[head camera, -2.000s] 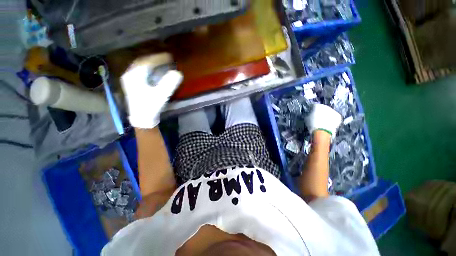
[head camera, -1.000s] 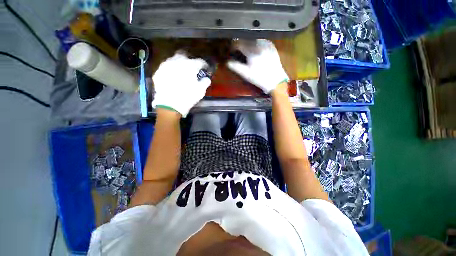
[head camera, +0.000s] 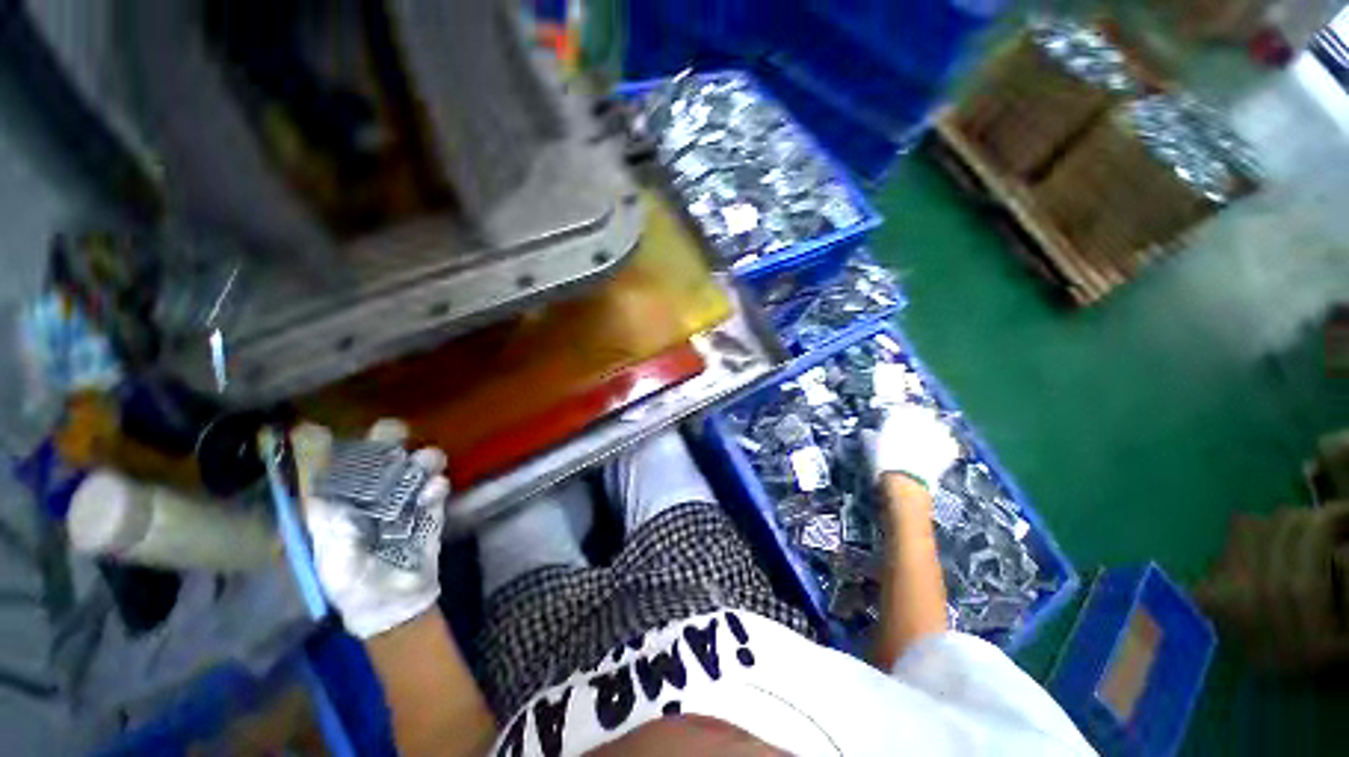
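Observation:
My left hand (head camera: 370, 540), in a white glove, is palm up at the left end of the machine table and holds several flat slotted metal parts (head camera: 373, 488) across the palm and fingers. My right hand (head camera: 910, 447), in a white glove with a green cuff edge, is down among the loose metal parts in the right-hand parts bin (head camera: 1036, 609). Its fingertips are blurred and partly hidden, so whether it grips a part cannot be told.
The grey machine head (head camera: 444, 303) stands above the amber pad (head camera: 688, 281) and red pad (head camera: 577, 411). A white bottle (head camera: 170, 525) and light-blue brush (head camera: 292, 533) are at left. Upper blue bins (head camera: 799, 259) hold parts. Cardboard (head camera: 1036, 163) lies on the green floor.
My right hand has moved from the table into the right-hand bin. My left hand has turned palm up, showing its parts. The view has swung and tilted towards the right.

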